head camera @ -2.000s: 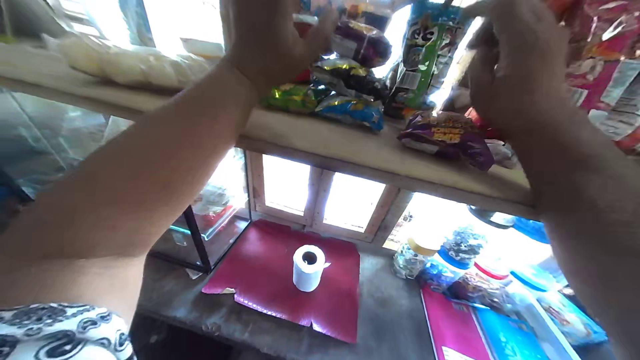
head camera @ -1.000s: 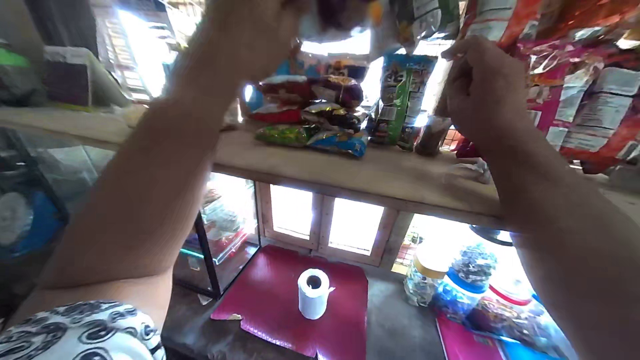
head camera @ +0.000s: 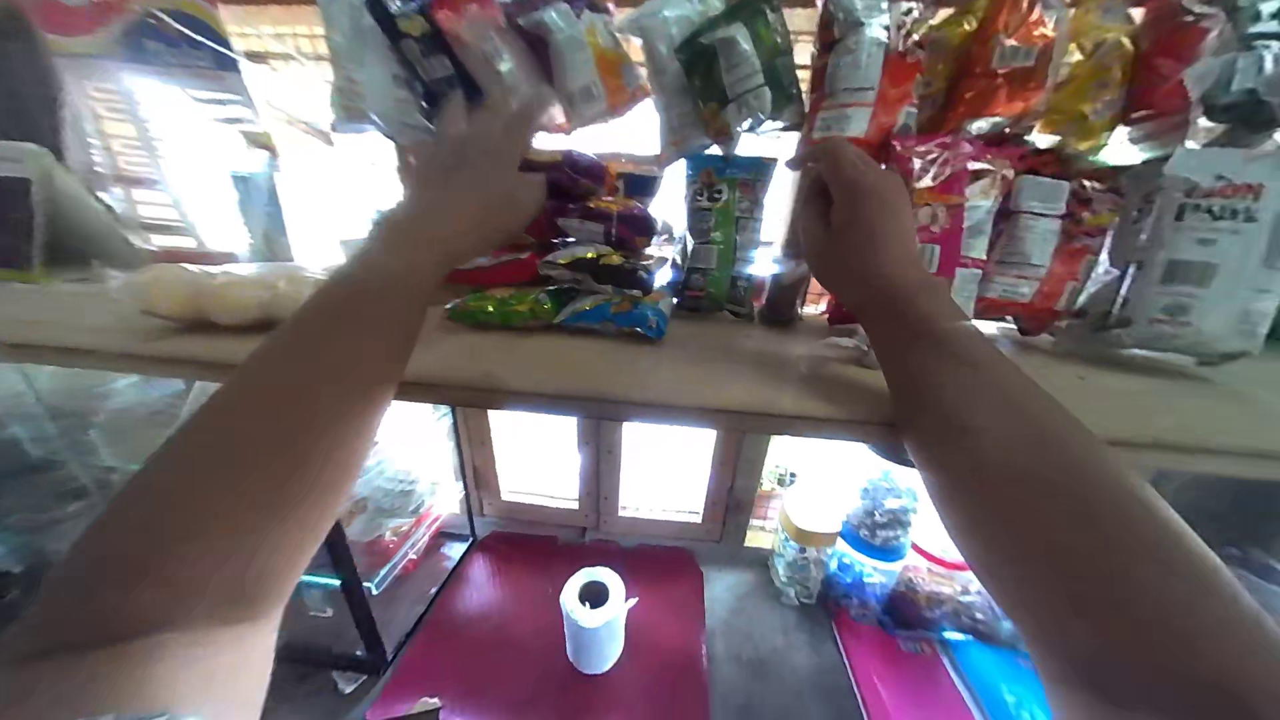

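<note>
My left hand is raised over the shelf, blurred, against the hanging snack packets; whether its fingers grip one cannot be made out. My right hand has its fingers curled just below a hanging red and white packet; contact is unclear. Between the hands a blue and green snack packet stands upright on the wooden shelf. Left of it lie stacked purple packets, a green packet and a blue packet. A dark green packet hangs above.
Pale round items in clear plastic lie on the shelf's left. Pink and red packets and a white packet are at right. Below are a paper roll on a red mat, lidded jars and a glass case.
The purple packet lying at the shelf's front edge two seconds ago is gone from there. Both hands remain raised at the packets. The view has tilted up, showing more of the hanging row.
</note>
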